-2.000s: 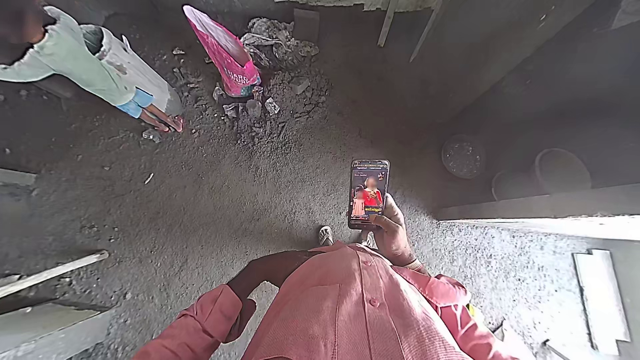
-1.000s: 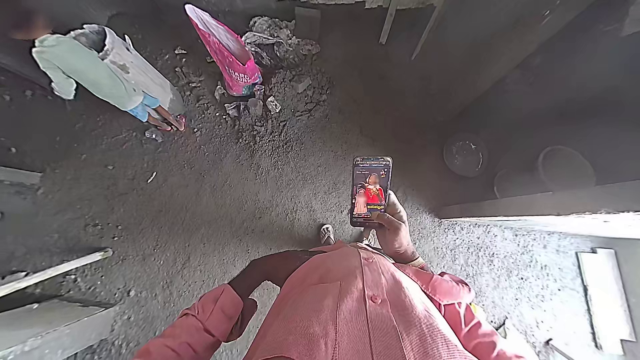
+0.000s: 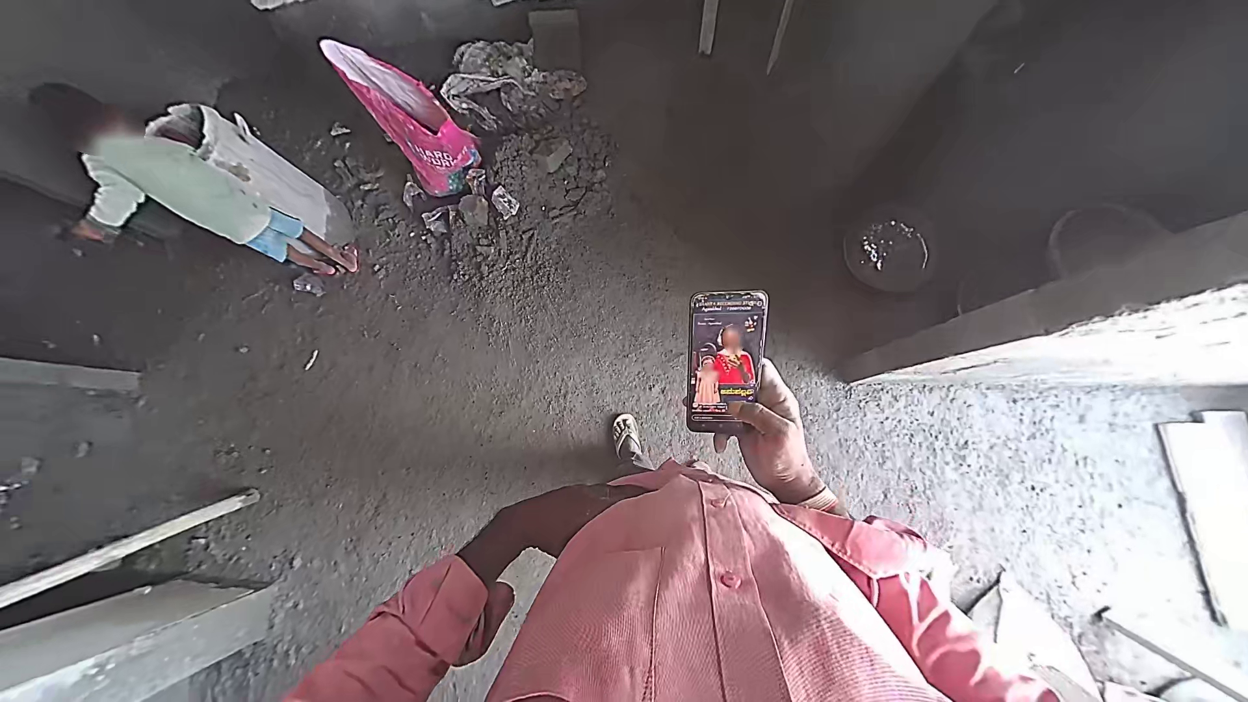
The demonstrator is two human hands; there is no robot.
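Note:
My right hand [image 3: 777,434] is closed around the lower part of a smartphone [image 3: 726,361], with the thumb over the bottom of its lit screen. The screen shows a colourful picture with figures in it. My left forearm bends in across my waist, and its hand is hidden behind the front of my pink shirt [image 3: 624,604]. Below the phone, a foot in a sandal [image 3: 626,434] stands on the rough grey ground.
At upper left a person [image 3: 190,185] in a pale green top stands beside a white sack [image 3: 278,175]. A pink printed bag [image 3: 419,127] stands by rubble [image 3: 546,195]. A round pan [image 3: 887,249] lies at right, near a ledge [image 3: 1053,312]. Wooden boards [image 3: 127,546] lie at lower left.
The person at upper left has straightened somewhat, with an arm now stretched out to the left. My right hand keeps its hold on the phone.

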